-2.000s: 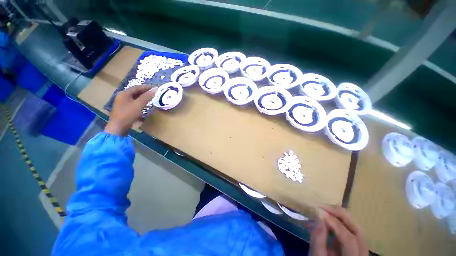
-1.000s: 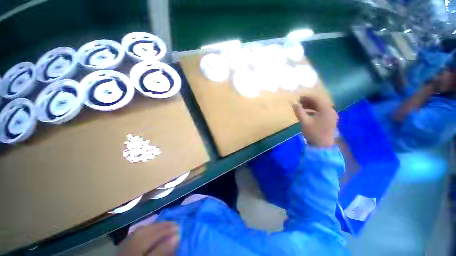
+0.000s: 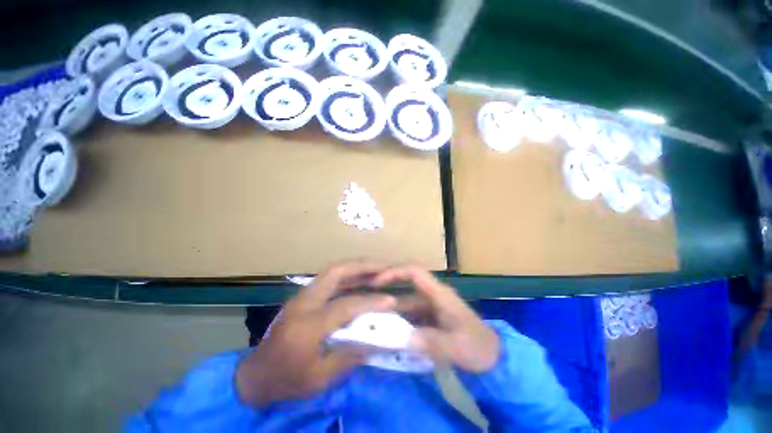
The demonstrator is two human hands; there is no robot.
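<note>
A white round housing [image 3: 377, 331] is held between both hands in front of my body, below the near edge of the bench. My left hand [image 3: 309, 334] is around its left side and my right hand [image 3: 436, 317] grips its right side. The fingertips of both hands nearly meet above it. Part of the housing is hidden by the fingers. A small loose pile of white clips [image 3: 361, 207] lies on the left cardboard sheet [image 3: 203, 203], just beyond my hands.
Two rows of white housings [image 3: 283, 99] stand along the back of the left cardboard. More white housings [image 3: 622, 189] stand on the right cardboard [image 3: 525, 220]. A tray of tiny white pieces [image 3: 17, 144] is at far left. A blue crate [image 3: 690, 355] with white parts is at lower right.
The view has turned back left. My right hand has moved from the right cardboard to in front of my body. Both hands now hold a housing there; the right board has fewer housings in its front row.
</note>
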